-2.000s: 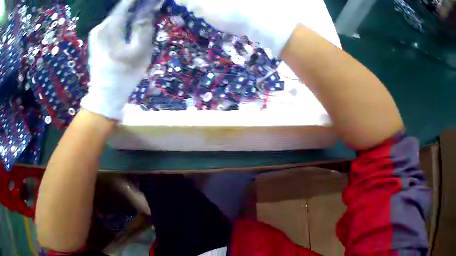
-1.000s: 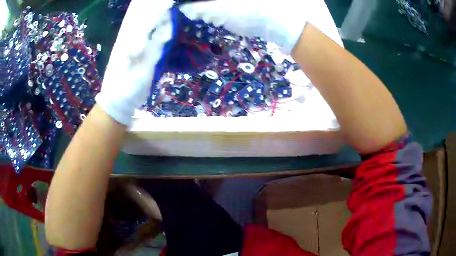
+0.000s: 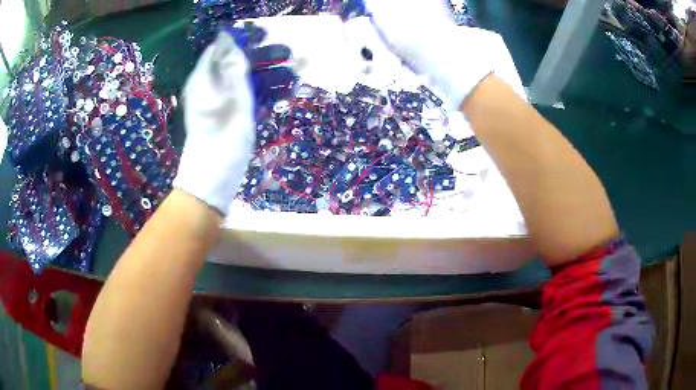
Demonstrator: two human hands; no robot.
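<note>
A white foam box [image 3: 366, 255] on the bench holds a heap of small dark blue PCBs [image 3: 359, 164] with red lead wires and small white discs. My left hand [image 3: 221, 114], in a white-backed glove with blue fingers, is over the box's left side. Its fingers are curled and blurred against dark pieces, so I cannot tell if it holds one. My right hand [image 3: 416, 38], in a white glove, is over the box's back; its fingers are cut off by the top edge.
Stacked PCB panels [image 3: 122, 152] with dangling discs lie at the bench's left. More boards lie behind the foam box. A red stool [image 3: 53, 301] is at lower left. A brown cardboard box [image 3: 473, 343] is below the bench edge. A grey post [image 3: 568, 49] stands at the back right.
The view has shifted so the box sits lower and its back shows more. My left hand has drawn back from the heap's middle. My right hand has moved towards the box's back.
</note>
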